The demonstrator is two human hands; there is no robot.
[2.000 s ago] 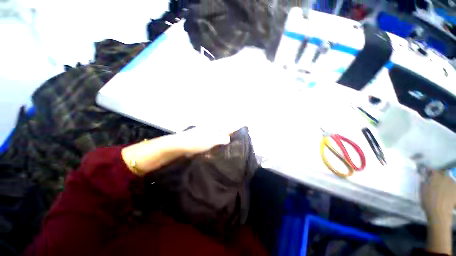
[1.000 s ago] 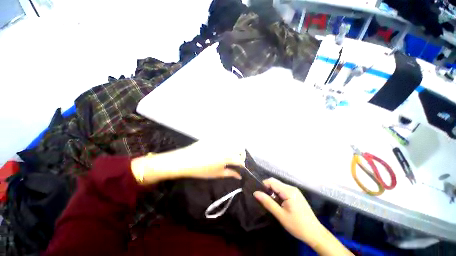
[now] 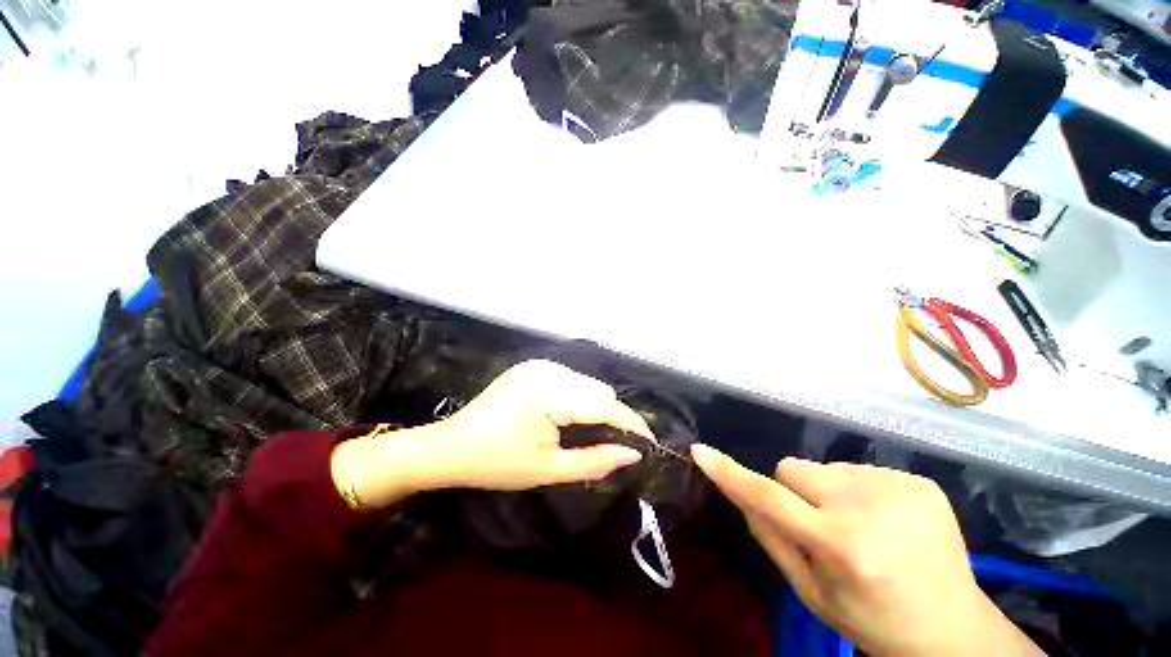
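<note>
A dark garment piece (image 3: 552,513) lies over my lap below the table's front edge, with a white loop (image 3: 652,546) hanging from it. My left hand (image 3: 539,430) pinches its folded edge between thumb and fingers. My right hand (image 3: 860,539) is just right of it, index finger extended to the edge. A thin line, thread or a slim tool, shows between the fingertips; I cannot tell which. Whether my right fingers grip anything is hidden.
Plaid garments (image 3: 276,250) are heaped at left, more plaid cloth (image 3: 616,64) at the table's back. The white table (image 3: 539,244) bears scissors (image 3: 957,349), a slim black tool (image 3: 1030,324) and a green-yellow tool (image 3: 1008,247). The sewing machine (image 3: 886,77) stands behind. A blue bin (image 3: 1053,578) is below right.
My right hand came from the table's right side to the garment, then shifted to the right of the held edge. The white loop came into view and now hangs further right.
</note>
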